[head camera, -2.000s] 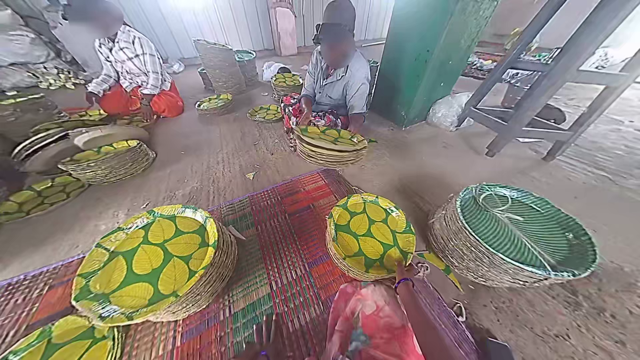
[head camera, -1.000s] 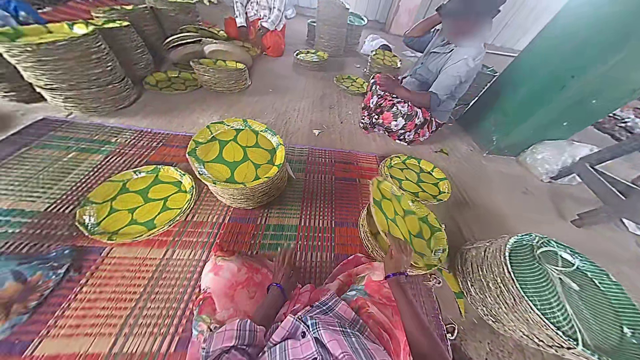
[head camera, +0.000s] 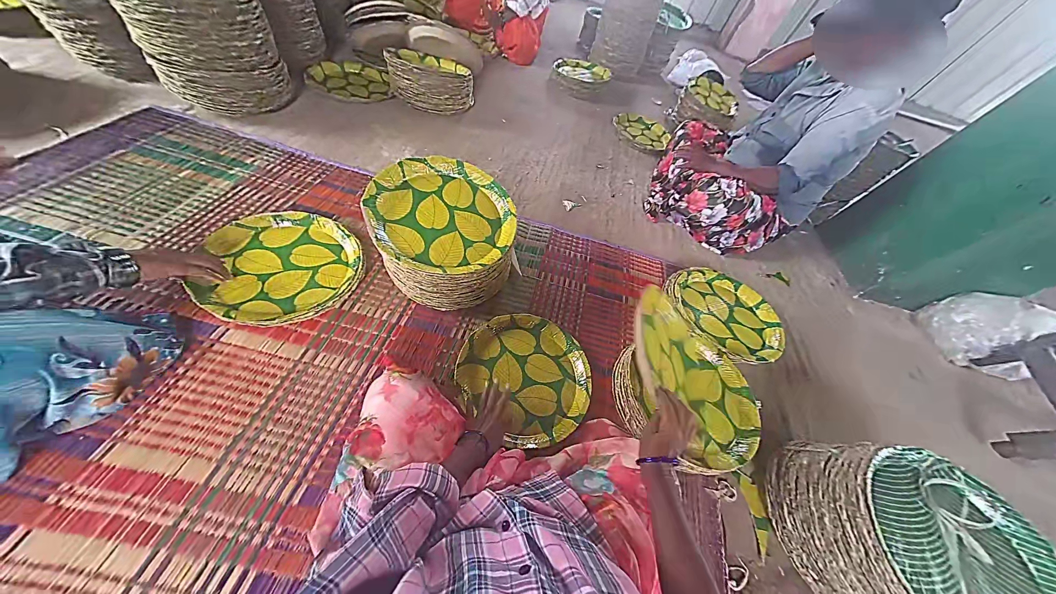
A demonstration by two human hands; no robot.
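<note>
A round plate with a green and yellow leaf print (head camera: 528, 371) lies in front of my lap, and my left hand (head camera: 493, 412) rests on its near left edge with fingers spread. My right hand (head camera: 672, 425) holds a tilted, blurred leaf-print plate (head camera: 658, 330) at its lower edge, above a stack of such plates (head camera: 726, 412). Just behind that stack sits another leaf-print plate (head camera: 730, 313). A taller stack with fibre-wrapped sides (head camera: 445, 280) stands on the woven mat, farther off and to the left.
A co-worker's hand (head camera: 186, 266) touches a leaf-print plate (head camera: 289, 264) at left. A bound stack with a green ribbed top (head camera: 825, 503) lies at lower right. Another person (head camera: 813, 148) sits on the floor beyond. Tall fibre-sided stacks (head camera: 206, 49) stand at the back left. A striped woven mat (head camera: 206, 429) lies beneath.
A leaf-print plate now lies under my left hand, which was on my lap a second ago. The plate at my right hand stands more steeply tilted. A co-worker's hand has come in at left.
</note>
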